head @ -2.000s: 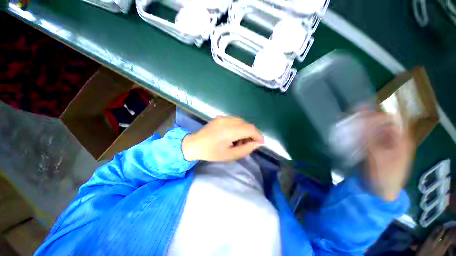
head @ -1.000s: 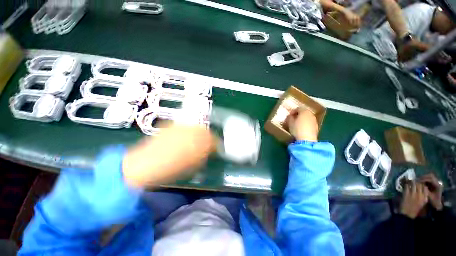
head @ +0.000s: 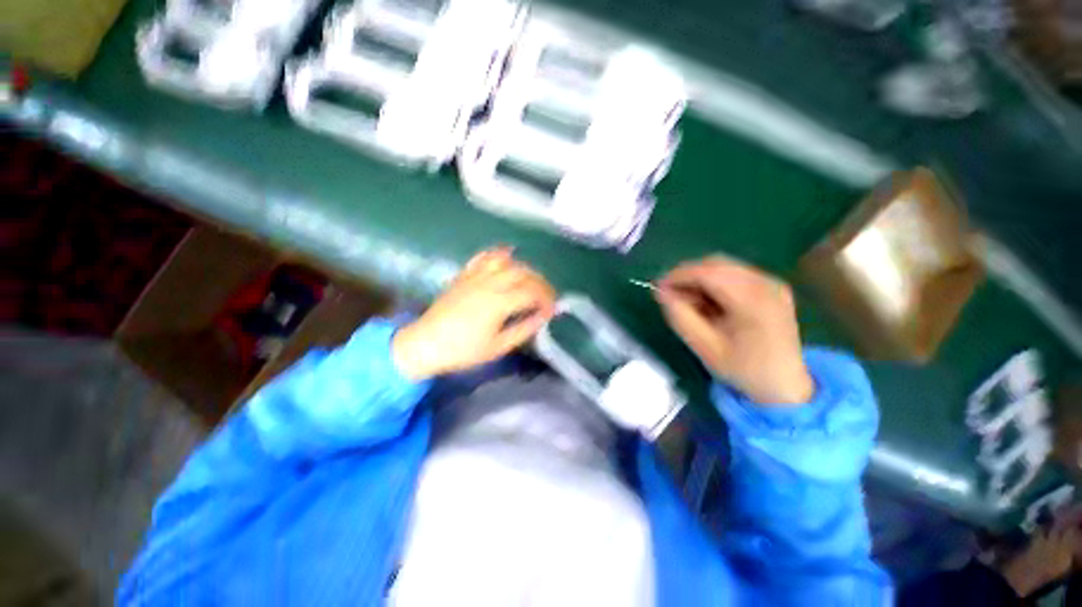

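My left hand (head: 481, 314) holds a white plastic housing (head: 584, 344) by the end of its looped frame, at the near edge of the green bench. The housing's round disc end (head: 638, 395) points down and to the right, towards my body. My right hand (head: 742, 326) is right of the housing, not touching it, and pinches a thin pale pin (head: 643, 285) between thumb and fingertip. The pin's tip points left. The picture is somewhat blurred, so the pin's exact type cannot be told.
Rows of stacked housings (head: 570, 142) lie beyond my hands. A cardboard parts box (head: 908, 267) stands to the right on the green bench (head: 356, 196), with more housings (head: 1009, 427) past it. A yellow block (head: 59, 33) is top left. A floor carton (head: 178, 314) is below left. Another person's hand (head: 1044, 557) shows lower right.
My right hand has left the parts box and come back with a thin pin. The housing, blurred in motion before, is now at the near bench edge in my left hand. The view has turned.
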